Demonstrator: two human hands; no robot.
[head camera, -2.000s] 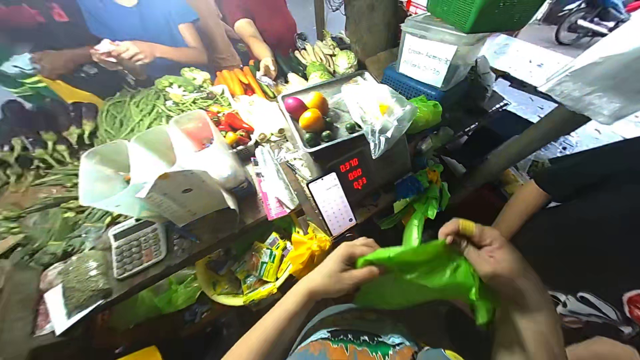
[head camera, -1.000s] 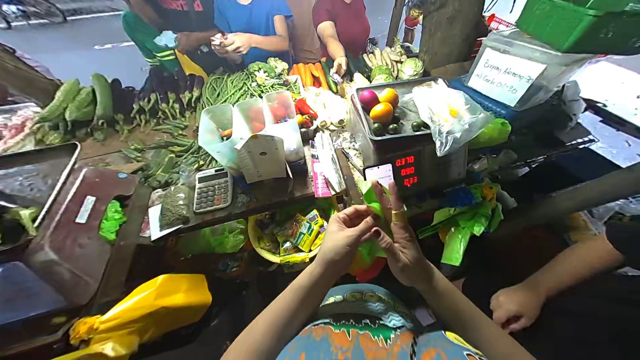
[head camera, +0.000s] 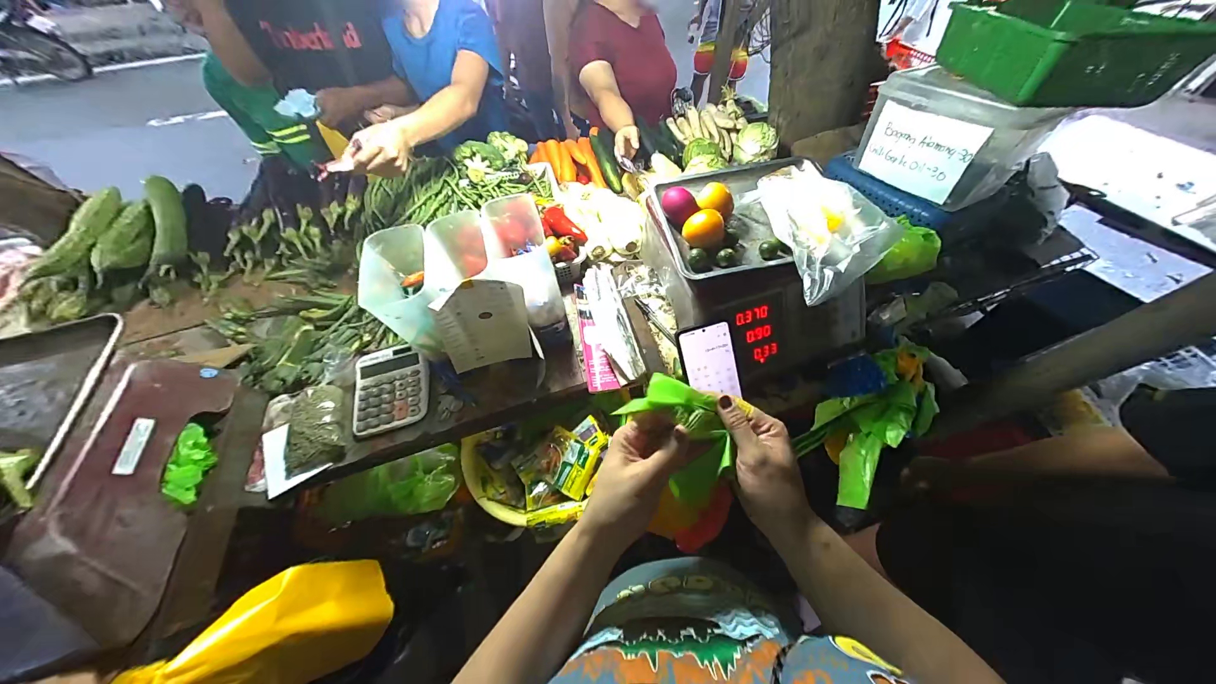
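A green plastic bag is pinched between my two hands, its top edge bunched above my fingers. My left hand grips it from one side; my right hand, with a yellow band on a finger, grips the other. Just beyond them a lit smartphone leans against a digital scale with red figures. On the scale's metal tray lie an orange tomato, a purple onion, small green citrus fruits and a clear plastic bag.
A calculator and translucent containers stand left of the scale. Below sits a yellow basket of packets. Green bags hang at the right, near a co-worker's arm. People stand across the vegetable stall, beyond green beans.
The green bag was spread wide between my hands two seconds ago; now it is bunched up near the phone. The view has swung left. Across the stall, the blue-shirted person's arm now reaches out over the vegetables.
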